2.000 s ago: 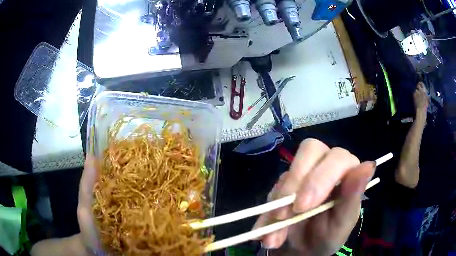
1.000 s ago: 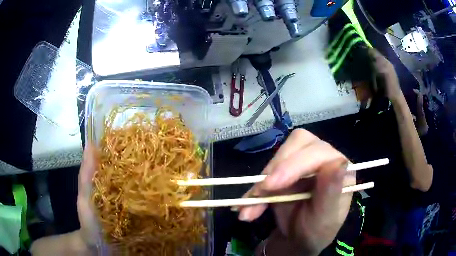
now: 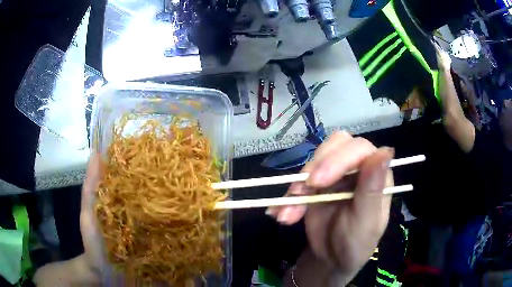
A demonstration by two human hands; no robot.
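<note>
A clear plastic takeaway container [image 3: 223, 112] is held over my lap, in front of the table edge. Fried noodles [image 3: 163, 190] fill most of it. My left hand [image 3: 84, 241] holds the container from its left side; most of its fingers are hidden under or behind it. My right hand [image 3: 348, 207] is right of the container and holds two pale chopsticks [image 3: 280, 200], slightly apart. Their tips touch the noodles at the container's right side. A clear container lid [image 3: 48, 98] lies at the left on dark cloth and the table.
A white sewing machine [image 3: 241, 53] with grey knobs stands behind the container. Red snips [image 3: 265, 105], thin tweezers [image 3: 303, 109] and a dark strap-like item [image 3: 306, 106] lie on the white table [image 3: 342, 95]. Another person's arm [image 3: 455, 115] and green-striped black fabric [image 3: 387, 53] are at the right.
The chopsticks and my right hand have moved up, and their tips now rest nearer the noodles' right edge. The container has shifted slightly up and left. Green-striped fabric and the other person's arm moved at the right.
</note>
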